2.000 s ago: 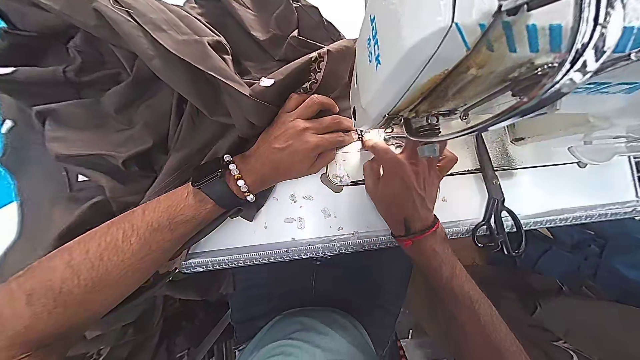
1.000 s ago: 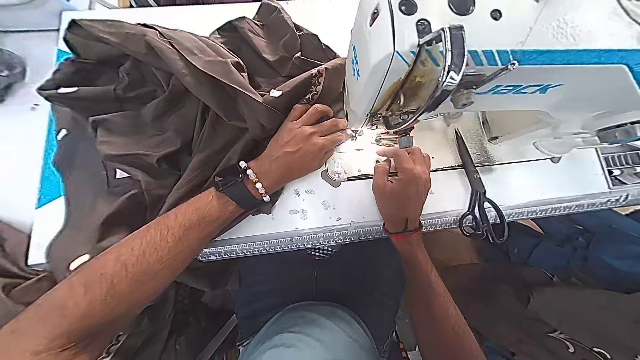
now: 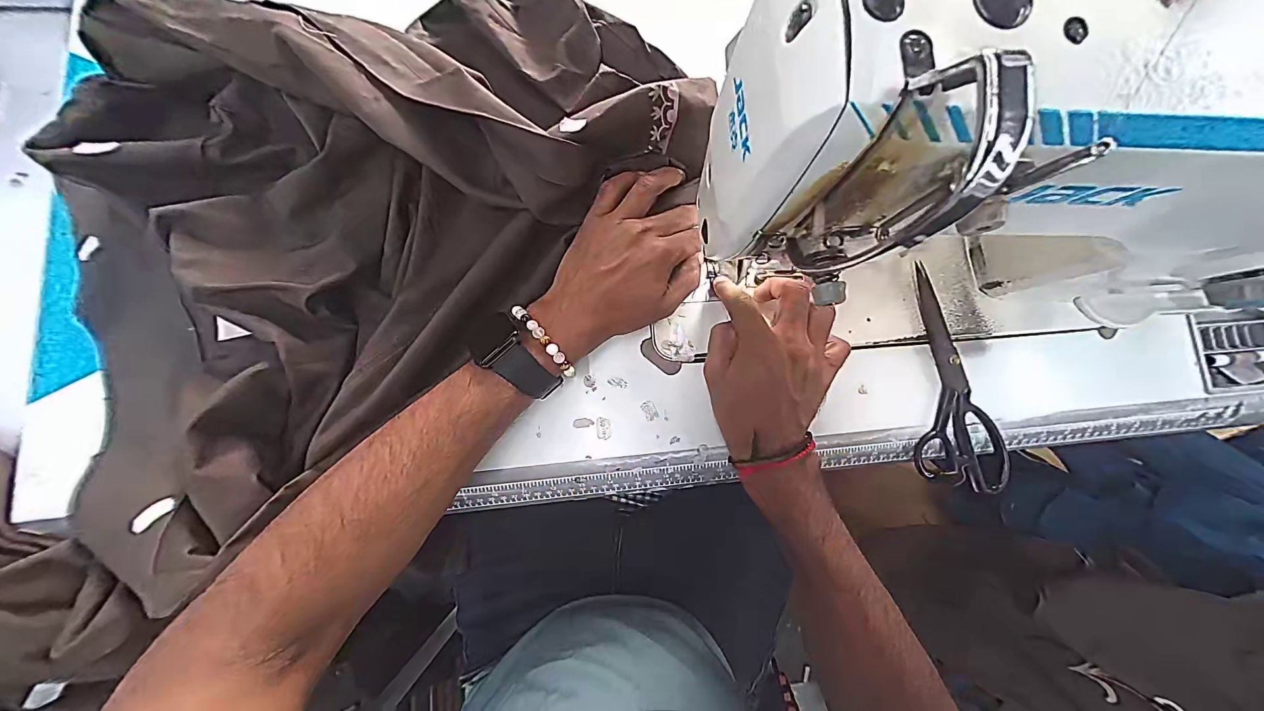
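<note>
My left hand (image 3: 627,262) presses on the edge of a dark brown cloth (image 3: 395,178), just left of the needle area of a white Jack sewing machine (image 3: 800,109). An embroidered band shows on the cloth above the knuckles. Close to the presser foot (image 3: 755,269), my right hand (image 3: 775,360) has its thumb and index finger extended to the needle area. Whether those fingers pinch any cloth or thread is too small to tell. The needle tip is hidden by the machine head and fingers.
Black-handled scissors (image 3: 953,395) lie right of my right hand, their handles over the front edge of the white table (image 3: 612,434), which carries a measuring tape (image 3: 592,486). Small scraps dot the tabletop. Dark blue cloth (image 3: 1145,504) lies below the table at right.
The view has shifted, showing more of the machine and table. Both hands stay near the needle area; the fingers of my right hand have moved slightly.
</note>
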